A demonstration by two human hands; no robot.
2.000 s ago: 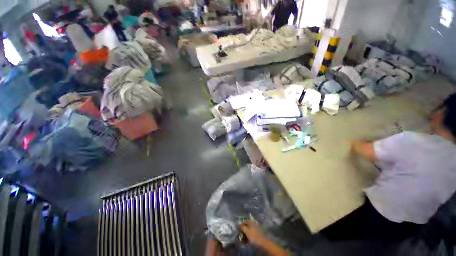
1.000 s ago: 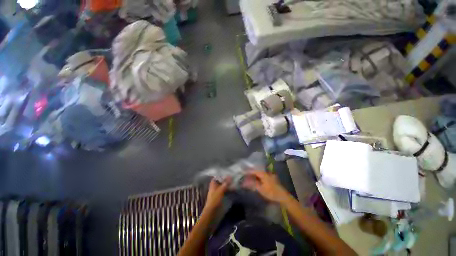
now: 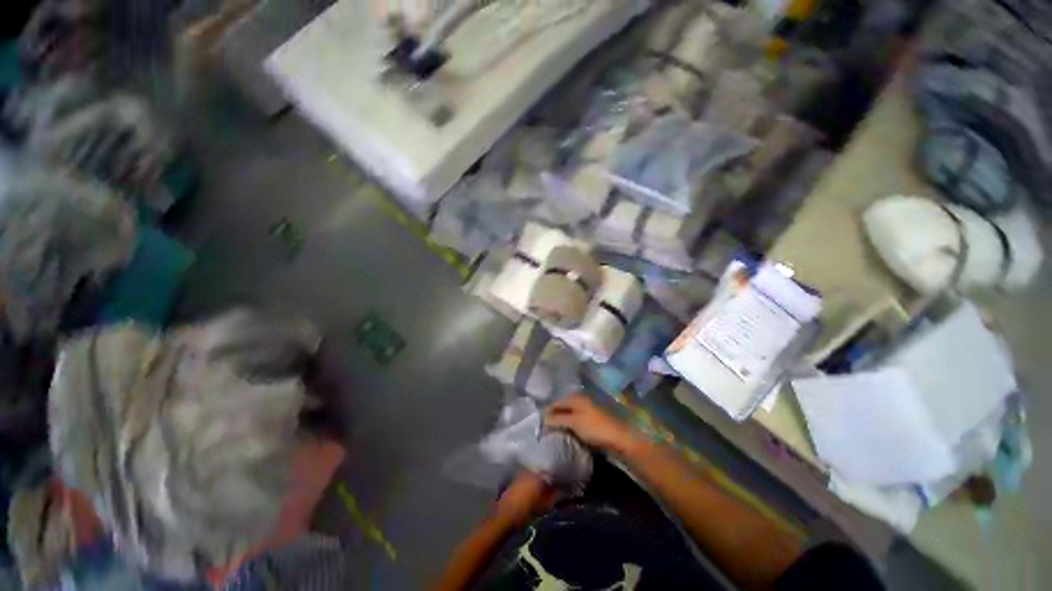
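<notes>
My left hand and my right hand are close together at the lower middle of the view, over my lap. Both grip a crumpled clear poly bag, which looks grey and cloudy. Part of it hangs out to the left. The view is blurred, so I cannot tell whether the bag holds anything. Beyond my hands lie rolled textile bundles with dark bands: a tan roll and a white roll beside it.
A clipboard with a form and white papers lie on the worktable at right, near white banded rolls. A padded white table stands at the back. A beige fabric heap is at left. Bagged rolls lie beyond.
The view has swung right and tilted, bringing the rolls and worktable papers nearer the middle. The bag is now bunched smaller between my hands. The person at the table is out of view.
</notes>
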